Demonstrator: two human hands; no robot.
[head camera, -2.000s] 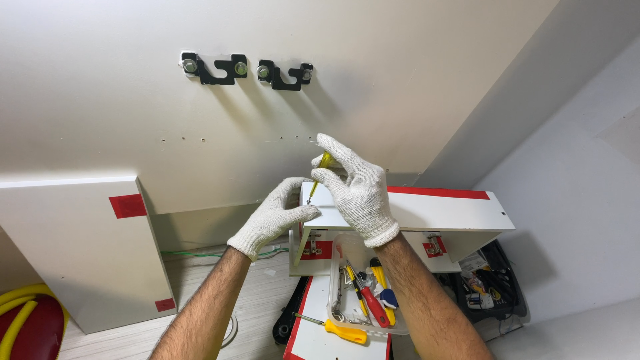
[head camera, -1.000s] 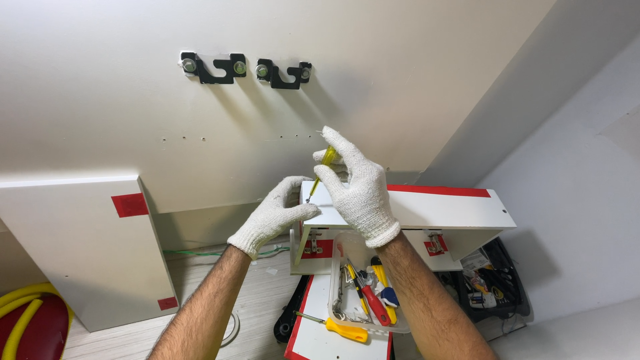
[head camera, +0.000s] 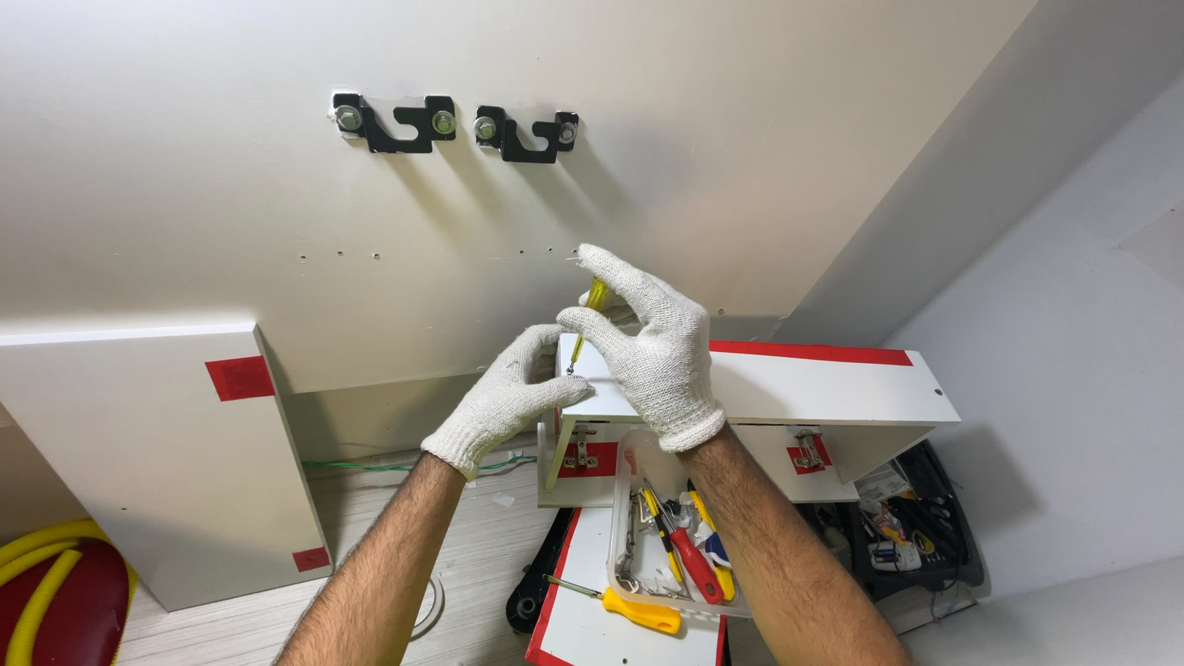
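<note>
My right hand (head camera: 647, 347), in a white knitted glove, grips a small screwdriver with a yellow handle (head camera: 596, 296) between thumb and fingers. Its shaft points down to a screw (head camera: 571, 370) near the left end of a white cabinet (head camera: 814, 384) with red edging. My left hand (head camera: 509, 398), gloved too, rests at that corner, thumb and fingers around the screw; whether it pinches the screw is unclear. Below the top panel, metal hinges (head camera: 581, 453) sit on red patches.
Two black metal brackets (head camera: 398, 125) are bolted to the wall above. A white panel (head camera: 157, 462) leans at left, near a yellow hose (head camera: 42, 601). A clear plastic box (head camera: 620, 546) of tools, a yellow-handled screwdriver (head camera: 643, 610) and an open black toolbox (head camera: 967, 546) lie below.
</note>
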